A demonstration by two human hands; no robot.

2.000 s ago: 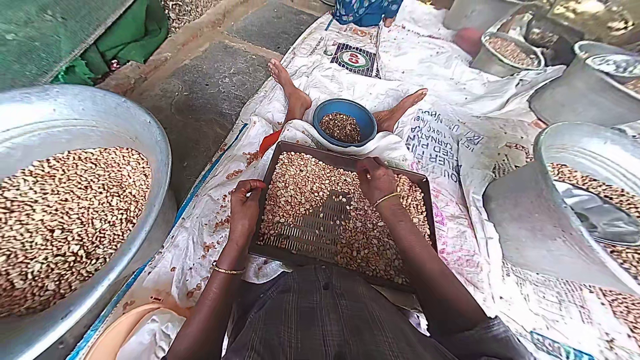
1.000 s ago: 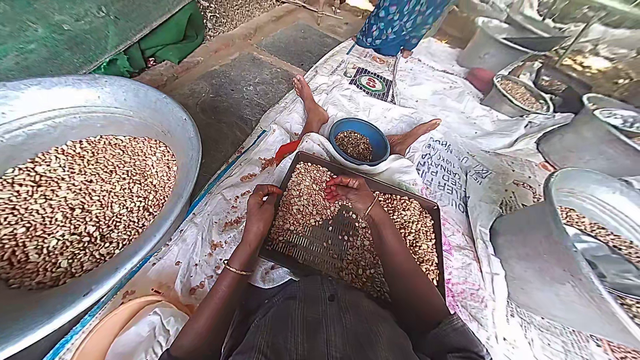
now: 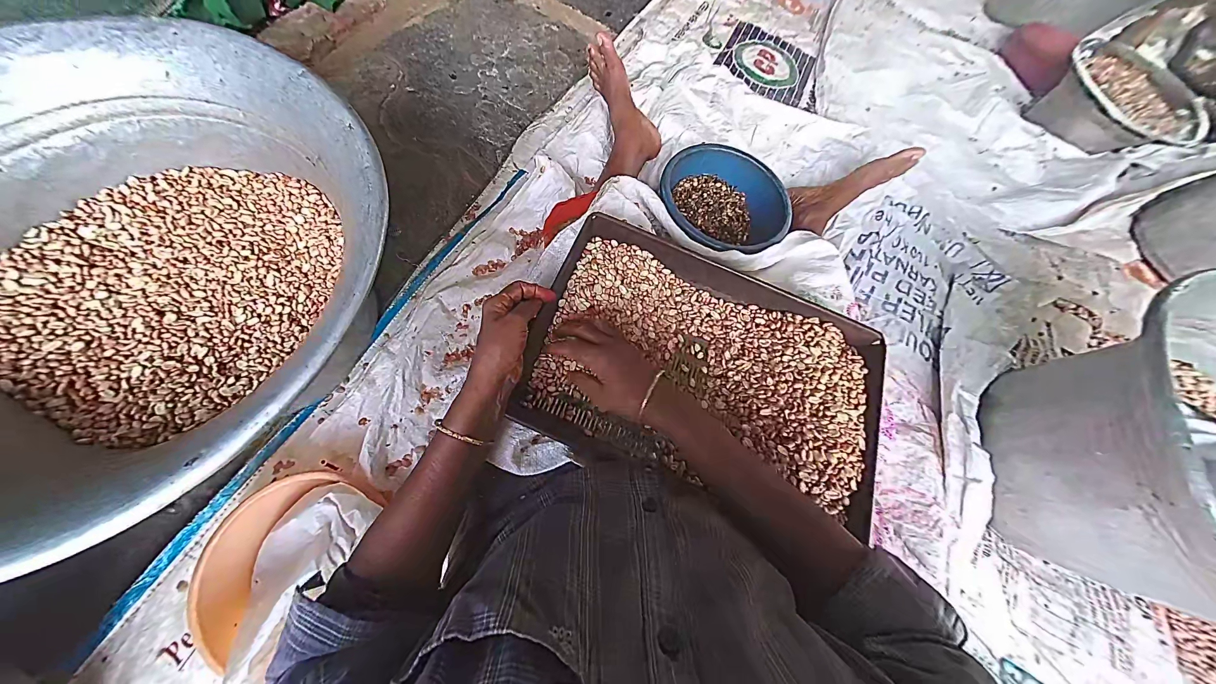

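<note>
A dark rectangular tray (image 3: pixel 871 408) with a slotted bottom lies tilted across my lap, holding a layer of split nuts or seeds (image 3: pixel 760 351). My left hand (image 3: pixel 506 328) is at the tray's left rim, thumb and fingertips together; whether something small is between them cannot be seen. Palm down, my right hand (image 3: pixel 608 366) rests on the seeds in the left part of the tray, fingers spread. Just beyond the far rim, between my feet, sits a blue bowl (image 3: pixel 781 214) with darker bits inside.
A large metal basin (image 3: pixel 366 180) of the same seeds stands at left. An orange basin (image 3: pixel 214 579) with white cloth is at lower left. Metal pots (image 3: pixel 1064 446) stand at right, another with seeds (image 3: pixel 1073 109) at upper right. Printed white sacks (image 3: pixel 950 171) cover the ground.
My right hand has moved from the tray's far side to its left part, and now lies flat on the seeds. More seeds cover the middle of the tray. The view has shifted.
</note>
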